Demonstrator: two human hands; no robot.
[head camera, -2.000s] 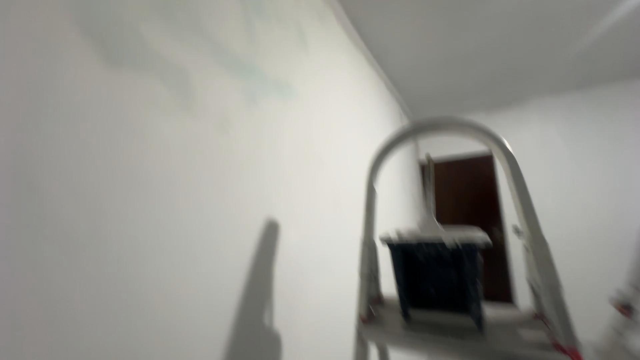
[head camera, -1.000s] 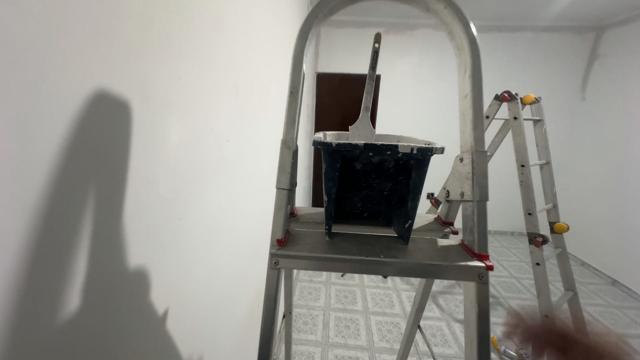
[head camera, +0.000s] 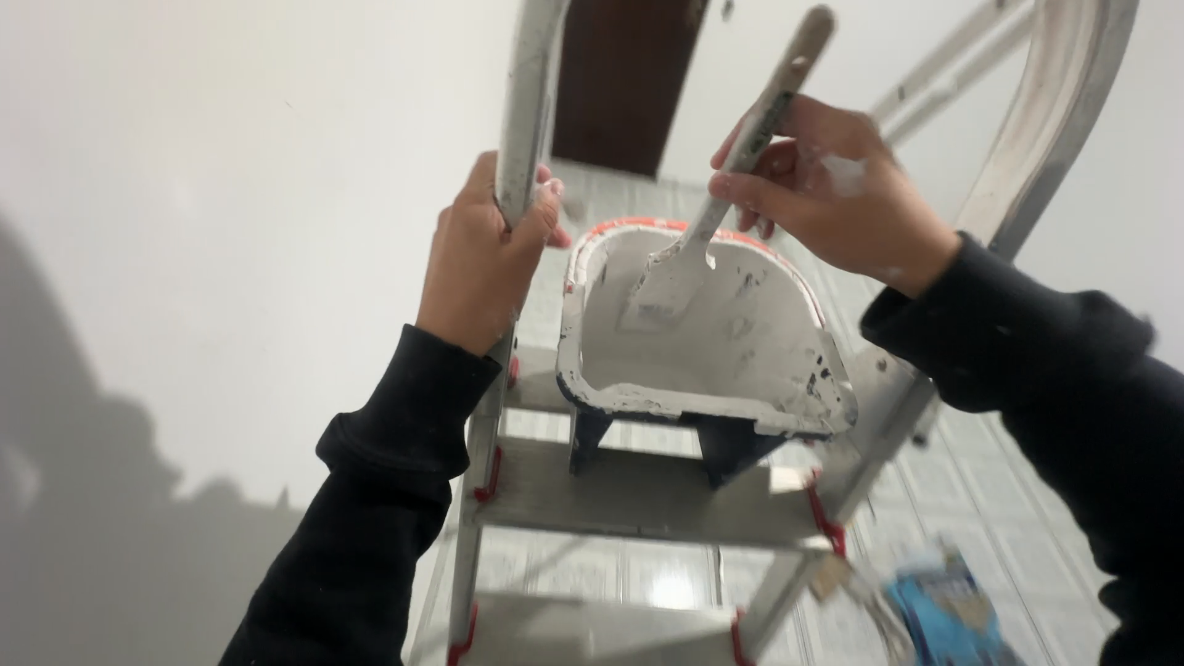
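My left hand (head camera: 486, 250), with white smears on its fingers, is wrapped around the left rail (head camera: 524, 102) of an aluminium stepladder. In my right hand (head camera: 823, 180) is the handle of a paintbrush (head camera: 772, 106), pinched between thumb and fingers and slanting down to the left. The brush head, coated in white, hangs inside the paint bucket (head camera: 721, 407), near its back left wall. This dark bucket has a paint-crusted rim, orange at the back, and stands on the ladder's top platform (head camera: 638, 495). White paint also marks the back of my right hand.
A white wall (head camera: 231, 231) runs close along the left, with shadows on it. Below the platform is a lower step (head camera: 601, 634) with red end pieces. A blue bag or packet (head camera: 948, 610) lies on the tiled floor at lower right. A dark brown door (head camera: 624, 88) stands beyond.
Both hands have come into clear view, the left on the ladder rail and the right on the brush, which stood in the bucket before. The view has moved closer and tilted down.
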